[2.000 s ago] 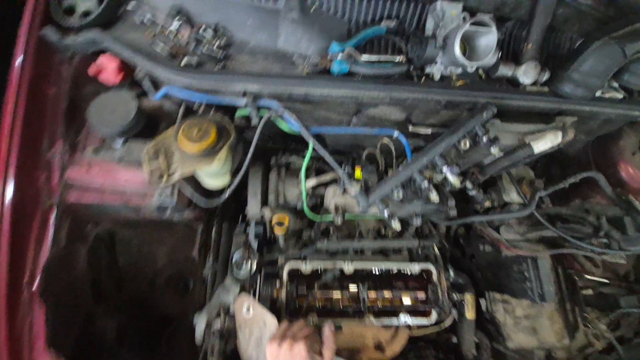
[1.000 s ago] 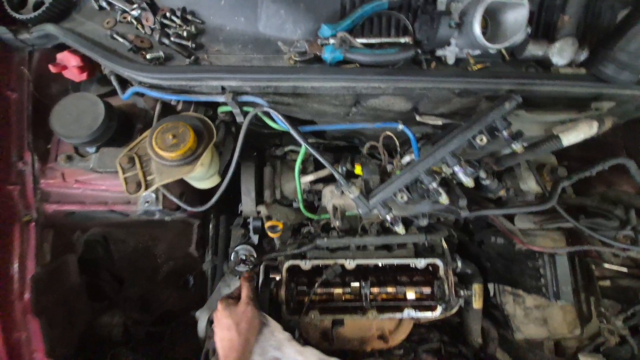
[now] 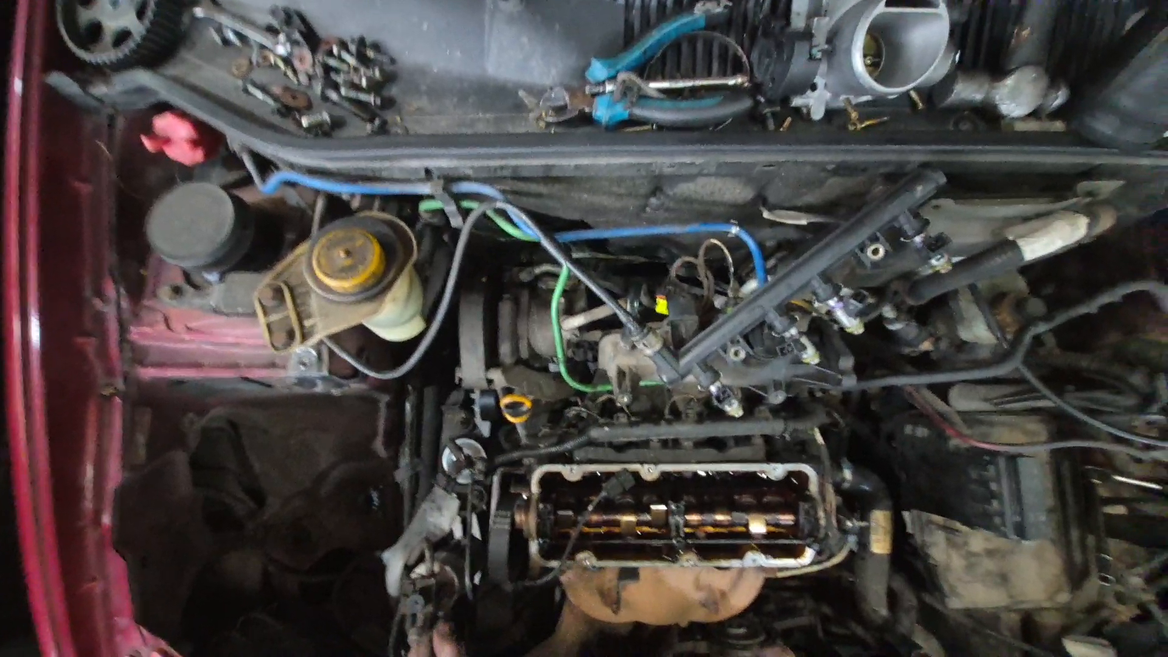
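Fingertips of what seems to be my left hand (image 3: 434,642) show at the bottom edge, just below a metal fitting (image 3: 431,579) at the engine's left end. A strip of skin, probably my right hand or forearm (image 3: 582,631), lies under the rusty exhaust heat shield (image 3: 662,593); most of it is cut off or hidden. What either hand holds cannot be seen. Above the shield is the open cylinder head (image 3: 675,558) with its camshaft (image 3: 721,518) exposed. A loose cable with a connector (image 3: 619,484) lies across it. The yellow dipstick handle (image 3: 516,408) stands above left.
The fuel rail with injectors (image 3: 812,269) lies tilted over the engine. Blue-handled pliers (image 3: 652,46), bolts (image 3: 351,78), a toothed pulley (image 3: 119,27) and a throttle body (image 3: 899,46) rest along the top. The battery (image 3: 990,493) sits right, a yellow-capped reservoir (image 3: 347,258) left.
The hand that touched the round part at the engine's left end one second ago has moved down, so only fingertips show at the bottom edge. The pale sleeve or cloth beside it is out of view.
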